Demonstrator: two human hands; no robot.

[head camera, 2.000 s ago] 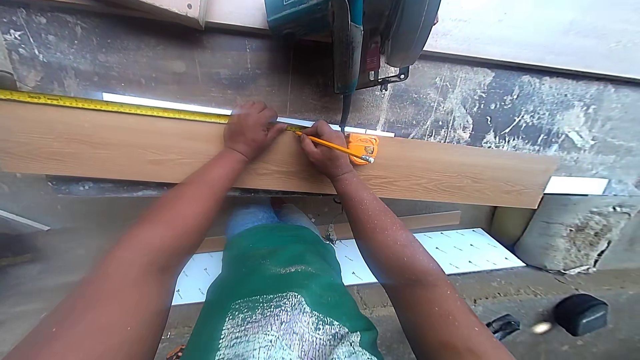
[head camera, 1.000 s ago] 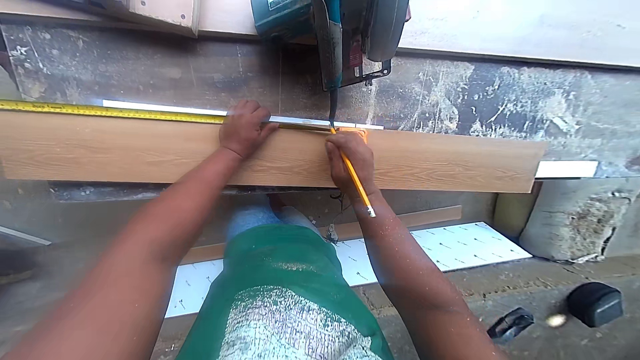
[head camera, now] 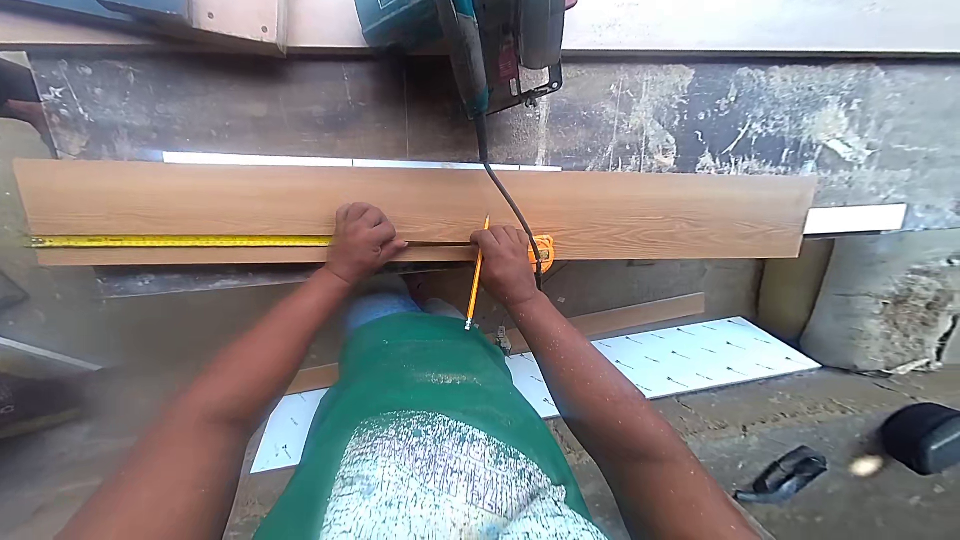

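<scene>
A long wood-grain plank (head camera: 645, 202) lies across the workbench. The yellow blade of a tape measure (head camera: 187, 241) runs along the plank's near edge from its left end, and the orange tape case (head camera: 546, 253) rests at that edge right of centre. My left hand (head camera: 364, 236) is closed over the blade near the middle, fingers curled on it. Between the fingers of my right hand (head camera: 506, 259) is a yellow pencil (head camera: 475, 281), its tip pointing away from me onto the plank. That hand is just left of the case; whether it also touches the blade is hard to tell.
Behind the plank stands a teal circular saw (head camera: 465, 45), its power cord (head camera: 499, 180) crossing the plank beside my right hand. White strips (head camera: 855, 219) show under the plank. A white printed panel (head camera: 697, 356) lies below the bench, near a full sack (head camera: 885, 300) and a black object (head camera: 922, 437).
The tape blade and case have moved from the plank's far edge to its near edge, with both my hands. The pencil now points away from me. The cord now lies over the plank.
</scene>
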